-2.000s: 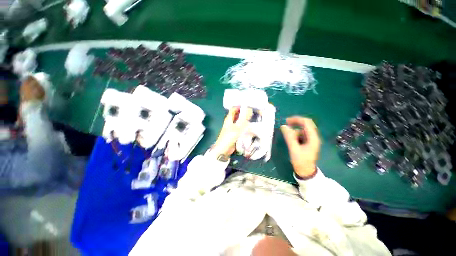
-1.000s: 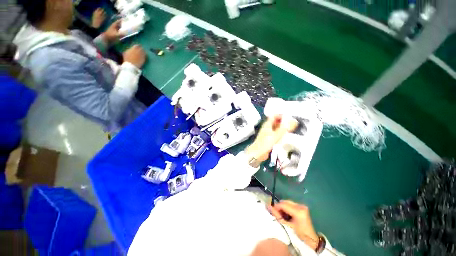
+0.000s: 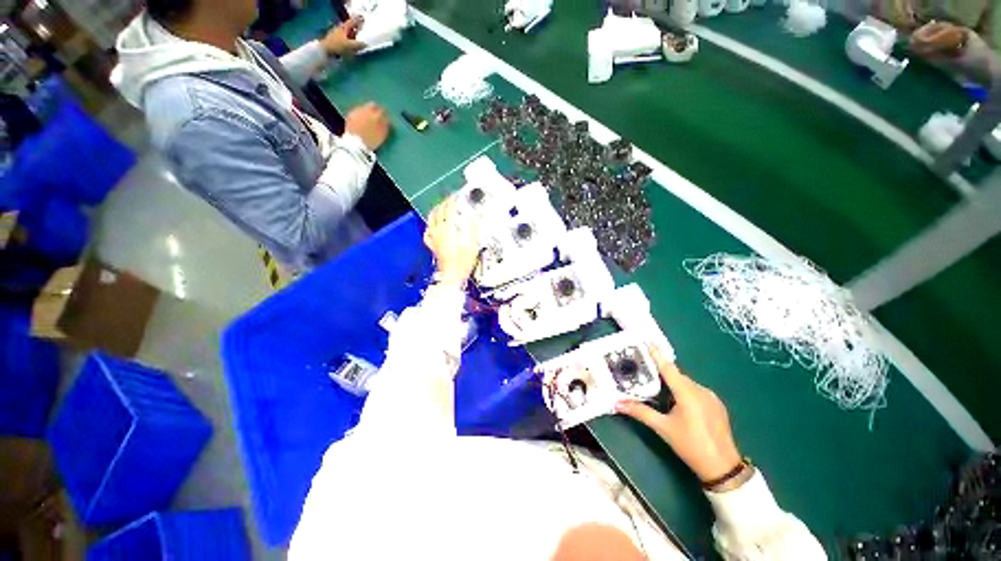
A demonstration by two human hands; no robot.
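White camera housings stand in a slanting row on the green bench. My right hand (image 3: 694, 425) holds the nearest housing (image 3: 602, 378) by its right end, thumb at the lower edge and fingers on top. This housing shows a dark square module with a round lens, a round opening, and thin red and dark wires hanging over the bench edge. My left hand (image 3: 452, 239) is on the farthest housing (image 3: 480, 197) at the row's far end, its fingers partly hidden. Two more housings, one at the middle (image 3: 558, 287) and one behind it (image 3: 525, 232), stand between my hands.
A blue bin (image 3: 318, 318) with white plastic parts is at left. A dark parts heap (image 3: 587, 175) lies behind the row, white strands (image 3: 790, 318) at right, another dark pile (image 3: 944, 521) at lower right. A person in a denim jacket (image 3: 236, 137) works at upper left.
My left hand has left the nearest housing and reached the far end of the row. My right hand came up from the bench edge to that housing, now closer to the row. The view has shifted.
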